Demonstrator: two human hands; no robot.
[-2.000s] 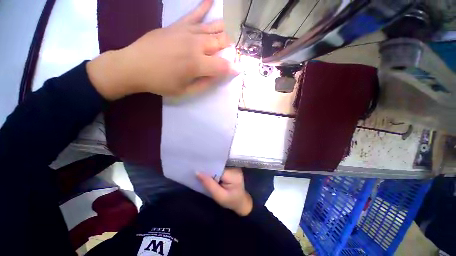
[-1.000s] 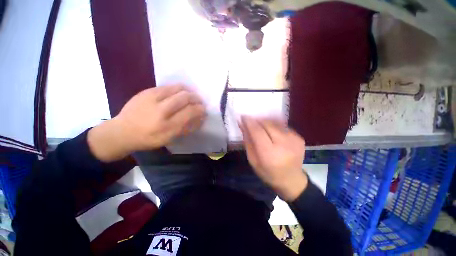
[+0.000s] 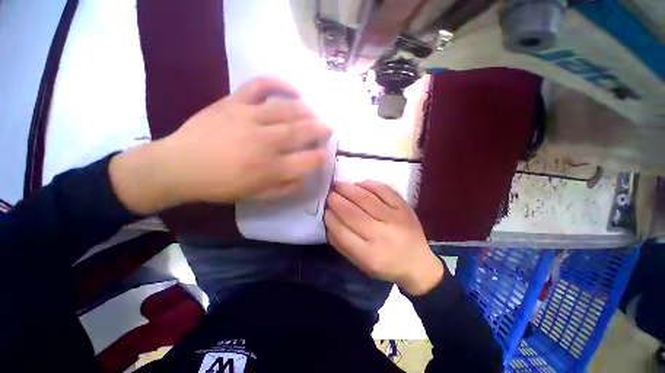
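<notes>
A white fabric piece [image 3: 281, 222] lies over a maroon panel [image 3: 186, 65], its right edge running up to the glare at the needle. My left hand [image 3: 240, 149] lies flat on the white piece, its fingers slightly blurred. My right hand [image 3: 379, 233] rests at the right edge of the piece, fingertips touching it near the table's front edge. The presser foot and needle are lost in the lamp glare. A round metal knob [image 3: 391, 104] stands just right of the glare.
A maroon small-piece stack [image 3: 474, 156] lies right of the needle. The cream sewing machine head [image 3: 583, 80] hangs over the upper right. Blue plastic crates [image 3: 583, 306] stand below the table at right. Maroon and white panels [image 3: 157, 320] drape at lower left.
My right hand has moved from below the table edge onto the piece's right edge. My left hand went down the piece, then partly back up. The camera view has shifted.
</notes>
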